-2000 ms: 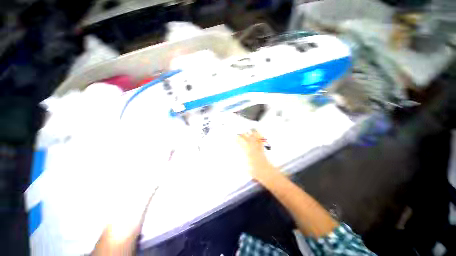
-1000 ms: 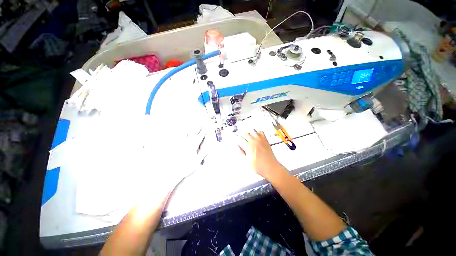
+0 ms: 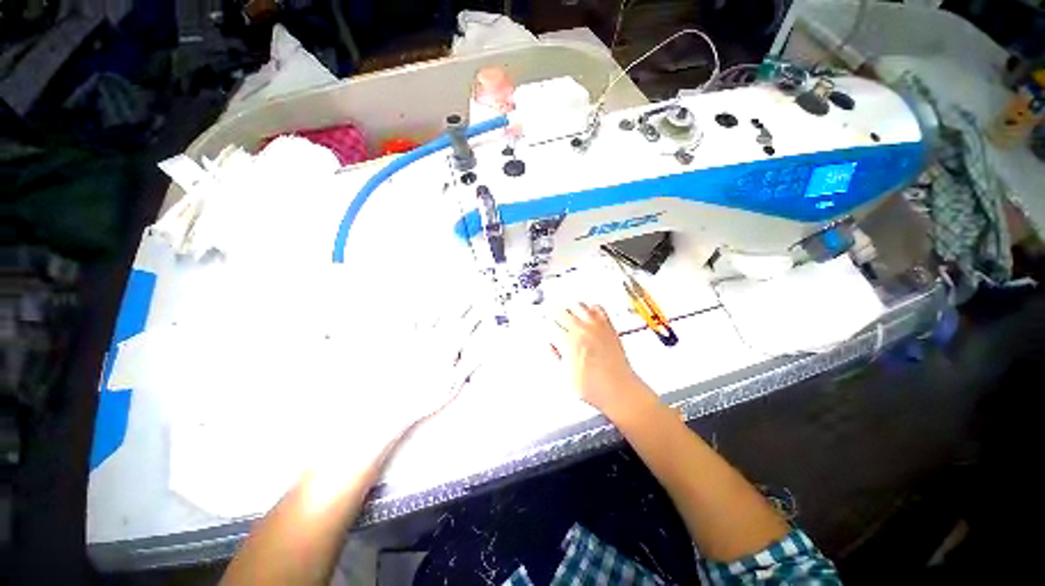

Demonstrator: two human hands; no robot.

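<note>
White fabric (image 3: 275,389) lies on the white table left of and below the needle area, overexposed, its edges mostly lost. The presser foot and needle area (image 3: 504,307) is at the left end of the sewing machine (image 3: 688,172). My right hand (image 3: 591,353) lies flat just right of the needle area, fingers spread; whether fabric is under it cannot be told. My left hand (image 3: 435,383) reaches up from the lower left over the fabric toward the needle; it is washed out and its fingers are unclear. Orange thread snips (image 3: 651,311) lie under the machine arm.
A dark flat object (image 3: 644,250) lies behind the snips. A folded white piece (image 3: 802,305) lies at the right table end. A pile of white pieces (image 3: 212,200) is back left. A beige bin (image 3: 401,97) with pink-red cloth (image 3: 332,142) stands behind. A blue tube (image 3: 384,177) curves left of the head.
The view is steadier and sharper than two seconds ago. Since one second ago, the fabric at the left has shifted slightly; my hands stay almost in place.
</note>
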